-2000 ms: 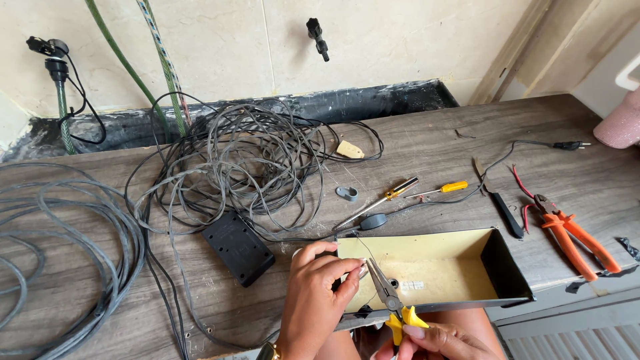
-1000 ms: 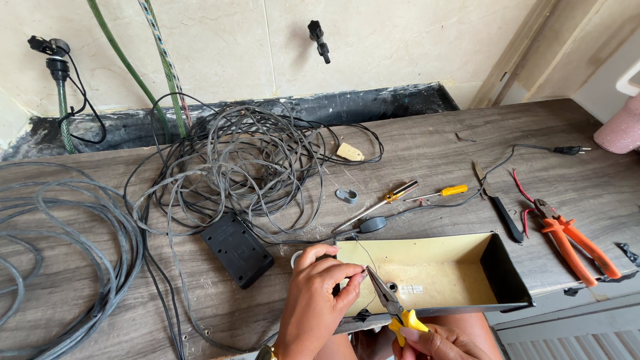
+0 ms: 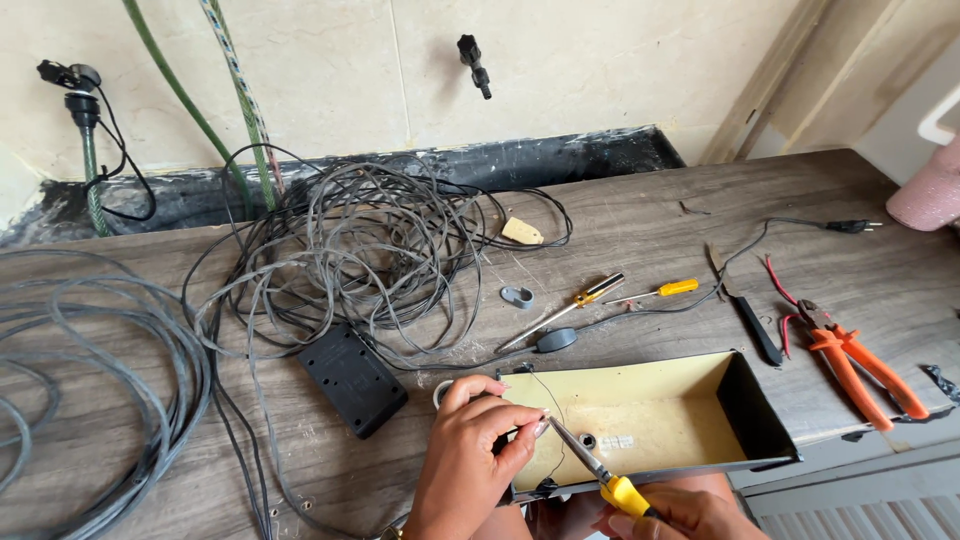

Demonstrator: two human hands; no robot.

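My left hand (image 3: 480, 442) is over the left end of an open rectangular box (image 3: 660, 420) with a cream inside and dark outer walls. Its thumb and index finger pinch something too small to make out. Yellow-handled needle-nose pliers (image 3: 600, 465) are held in my right hand (image 3: 667, 514), their tips touching or nearly touching my left fingertips. A thin dark wire (image 3: 553, 394) runs across the box's left end, beside the fingers. Inside the box, a small round hole or fitting (image 3: 587, 441) shows near the jaws.
Left of the box lie a black plastic case (image 3: 352, 381), tangled cables (image 3: 360, 255) and a coiled grey cable (image 3: 135, 337). Beyond it are a screwdriver (image 3: 562, 311), a smaller yellow-handled screwdriver (image 3: 652, 291) and a grey inline switch (image 3: 556, 340). A knife (image 3: 756, 330) and orange-handled pliers (image 3: 862, 367) lie to the right.
The yellow-handled pliers have shifted slightly, their jaws still at my left fingertips. Tools and cables on the countertop have not moved.
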